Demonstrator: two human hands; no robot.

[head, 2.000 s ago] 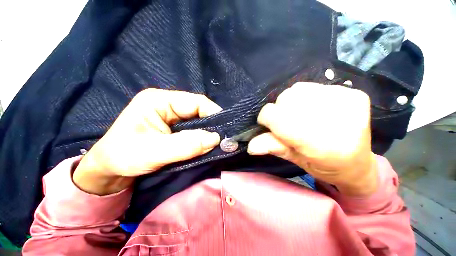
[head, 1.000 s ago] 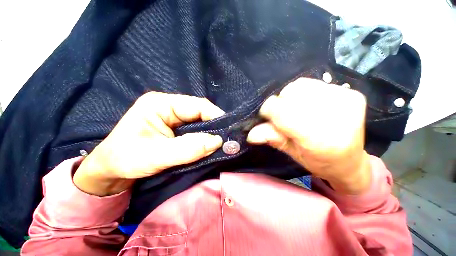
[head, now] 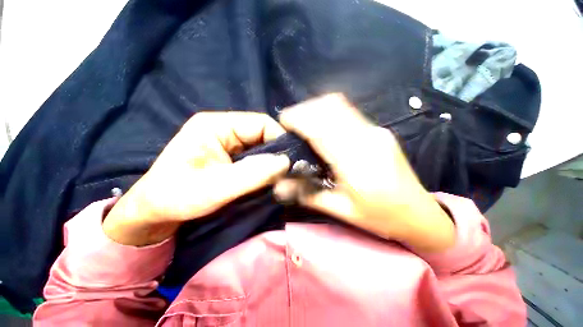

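Observation:
The dark navy denim garment (head: 198,83) lies over the table and against my body. My left hand (head: 204,172) pinches its button placket (head: 265,149) between thumb and fingers. A silvery shank button (head: 302,166) shows between my hands. My right hand (head: 358,172) is motion-blurred and close to my left fingertips, over the placket. A small dark blurred thing, which looks like the thread snips (head: 308,187), is between its thumb and fingers; the blades cannot be made out. More metal buttons (head: 415,102) show to the right.
The white table (head: 51,51) shows behind the garment and at the right. Pale grey-blue lining (head: 470,67) shows at the garment's opening on the right. The pink shirt (head: 358,274) is close below the hands. Grey structures with an edge (head: 550,243) are at the lower right.
My right hand has moved left and turned, coming close to my left fingertips and partly covering the placket around the button. The garment and my left hand have shifted slightly.

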